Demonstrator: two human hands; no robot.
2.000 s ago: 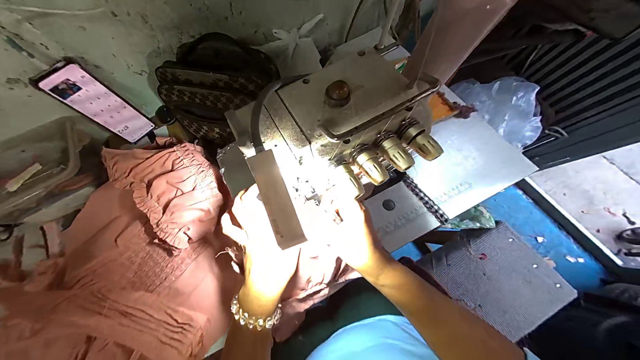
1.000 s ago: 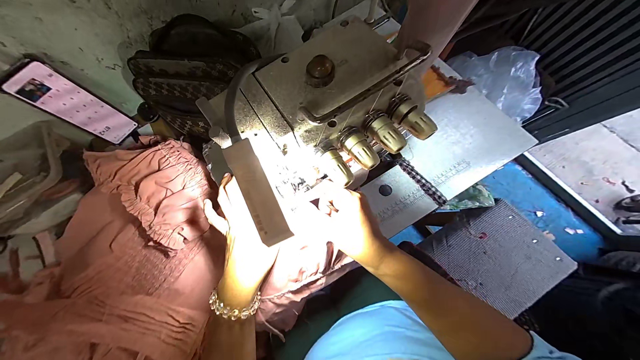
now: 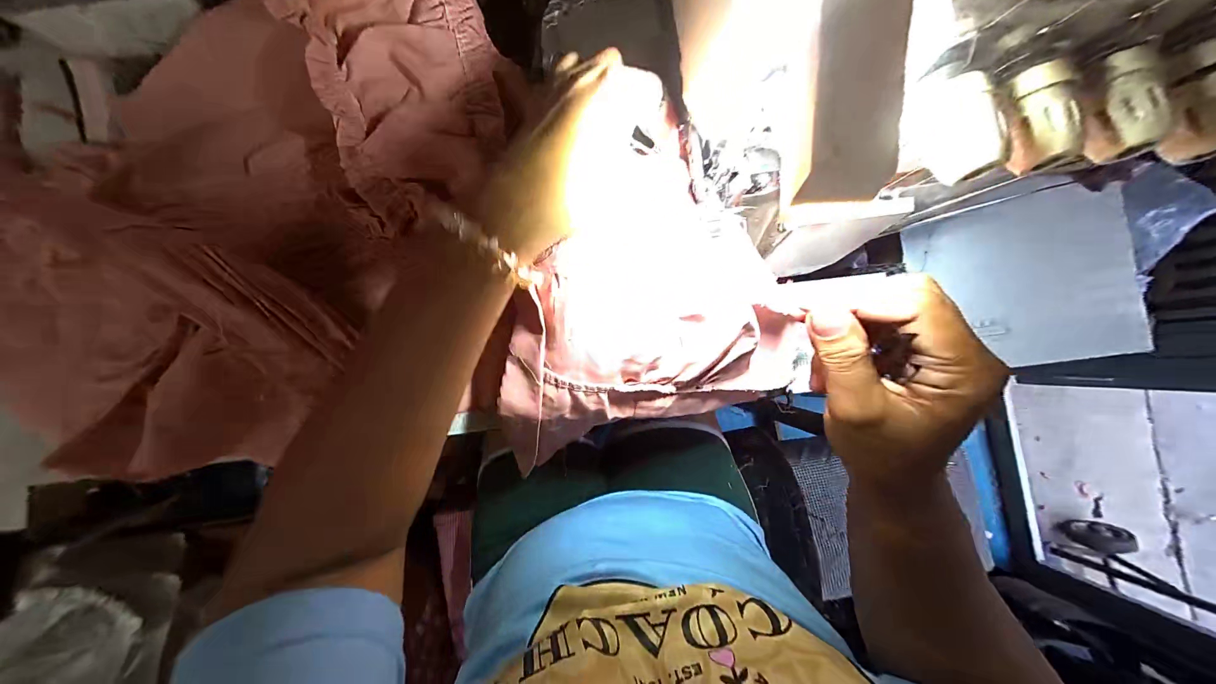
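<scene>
Pink fabric [image 3: 617,351] lies in front of the sewing machine [image 3: 845,104], its middle washed out by the lamp's glare. My left hand [image 3: 570,152], with a beaded bracelet at the wrist, rests on the cloth left of the machine's needle area; glare hides its fingertips. My right hand [image 3: 883,361] pinches the right edge of the pink fabric between thumb and finger, in front of the machine. A stitched seam runs along the fabric's near side, and a loose thread hangs there. The needle itself cannot be made out.
A gathered pink garment [image 3: 228,237] spreads over the left side. Tension knobs [image 3: 1050,114] line the machine at upper right. A pale metal plate [image 3: 1035,266] lies to the right, with a clear plastic bag [image 3: 1173,209] beyond it. A dark door frame edge [image 3: 1021,494] stands at far right.
The view has swung down and closer. My right hand has moved away from the needle area, toward my body, and now pinches the fabric's edge. The phone has left the view.
</scene>
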